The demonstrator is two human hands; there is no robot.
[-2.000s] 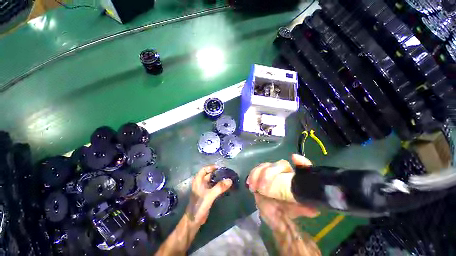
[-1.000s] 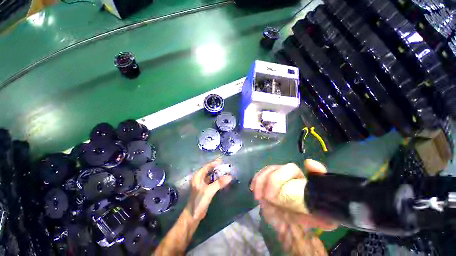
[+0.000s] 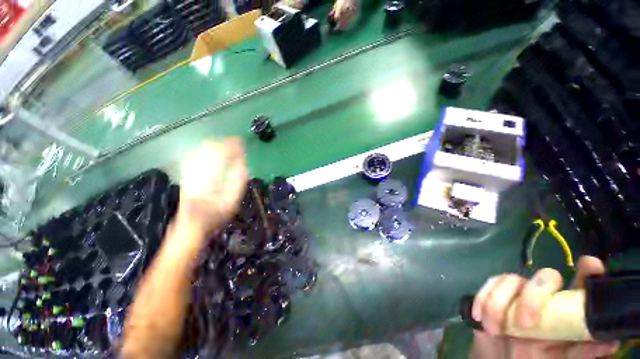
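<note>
My right hand (image 3: 537, 305) grips the electric screwdriver (image 3: 617, 305) at lower right; its thick black body runs off the right edge. My left hand (image 3: 214, 179) is stretched out at left, above the far end of the heap of black discs (image 3: 256, 266). It is blurred and overexposed; no object shows in it, and its fingers cannot be made out. Several greyer round end covers (image 3: 364, 214) lie left of the white and blue screw feeder (image 3: 474, 165). A round housing assembly (image 3: 377, 165) stands behind them at the white strip.
Yellow-handled cutters (image 3: 551, 242) lie right of the feeder. Stacked black trays (image 3: 582, 147) fill the right; another black tray (image 3: 105, 245) is at left. Beyond the strip stand round units (image 3: 262, 127), also one farther right (image 3: 455, 78). Opposite are a person's hand (image 3: 344, 12) and a second feeder (image 3: 288, 35).
The view has swung left. My left hand has moved from the front centre to the far left, and the round unit it held no longer shows. My right hand still holds the screwdriver.
</note>
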